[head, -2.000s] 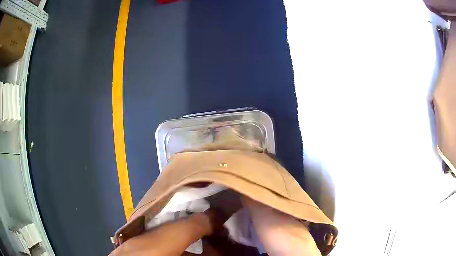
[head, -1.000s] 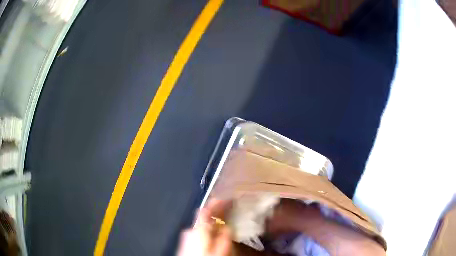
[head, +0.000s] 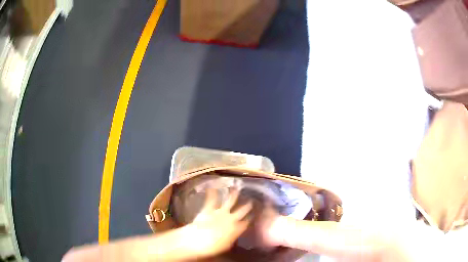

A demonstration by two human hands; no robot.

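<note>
The brown handbag [head: 164, 197] is at the bottom centre, its wide mouth open towards me, with metal rings at both mouth corners. Crumpled stuffing paper [head: 300, 202] lies inside, white where it catches light at the right. My left hand [head: 220, 217] is inside the mouth, fingers spread over the paper, with no grip seen. My right hand [head: 269, 225] is also in the mouth, right beside it, blurred; its fingertips are hidden in shadow, so its grip is unclear.
A clear plastic bin or stool top [head: 223, 157] sits behind the bag. A carton [head: 220, 20] with a red bottom edge stands on the dark floor. The white table [head: 359, 128] is at the right, with brown bags [head: 444, 164] at its far side. Shelving [head: 15, 102] runs along the left.
My left hand has moved from the bag's left rim into its mouth. The bag has shifted left and its mouth now faces me more squarely. The view has turned, showing more bags at right.
</note>
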